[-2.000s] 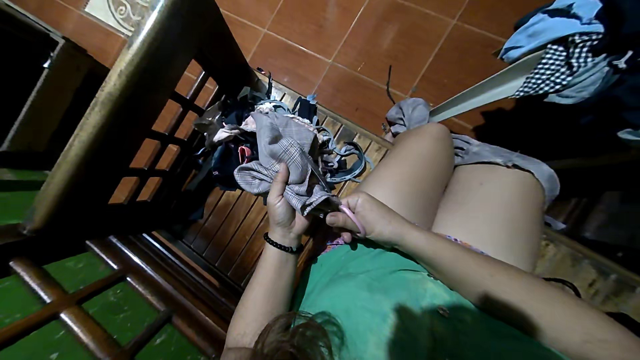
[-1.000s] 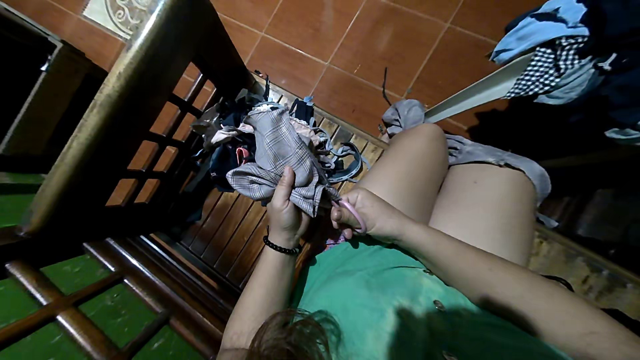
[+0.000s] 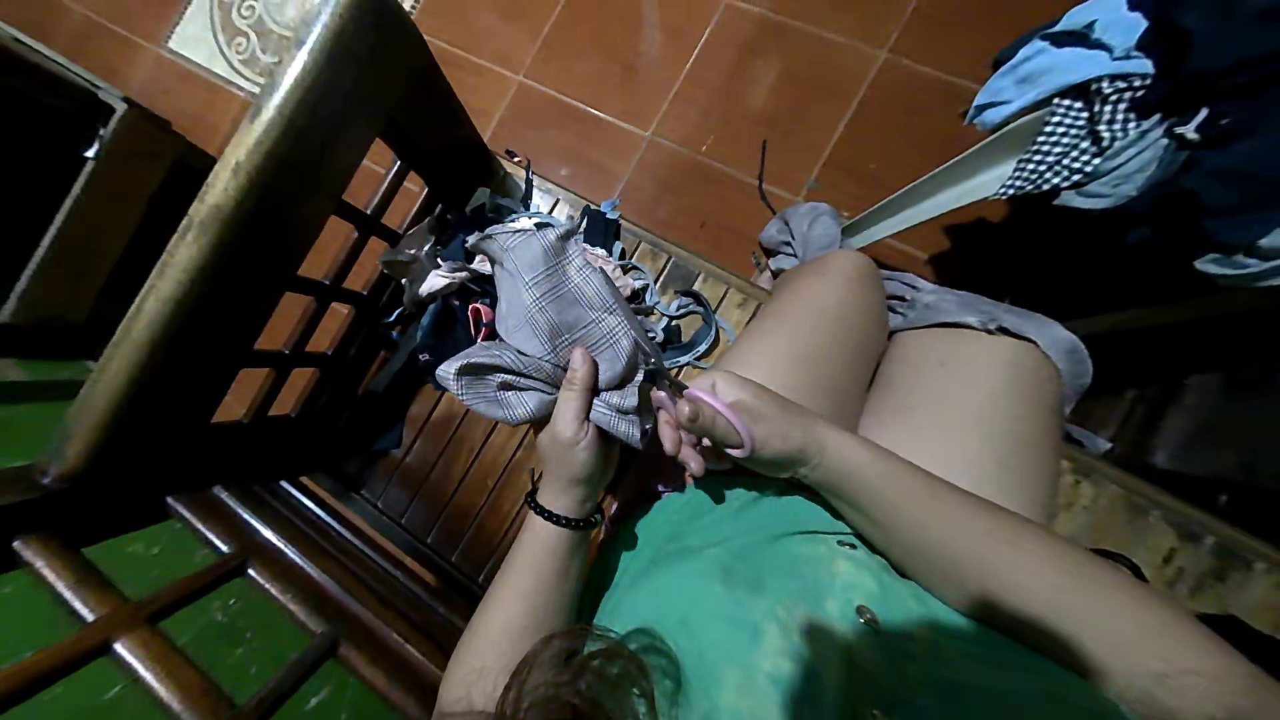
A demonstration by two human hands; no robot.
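A grey plaid cloth piece is gripped at its near edge by my left hand, thumb on top; a dark beaded bracelet circles that wrist. My right hand holds scissors with pink handles, fingers through the loops. Their dark blades point up and left along the cloth's right side; whether they are parted cannot be made out. Behind the plaid cloth lies a heap of fabric scraps in dark, pink and white, with a loop of blue-grey fabric strip on its right.
I sit on a slatted wooden bench. Its thick wooden armrest and lattice side stand at left. Grey cloth lies by my legs. At upper right, blue and checkered garments rest on a pale board above the tiled floor.
The plaid cloth has been shifted and spread out in my left hand, its lower part now folded to the left. The scissors stay in my right hand, their handles turned somewhat.
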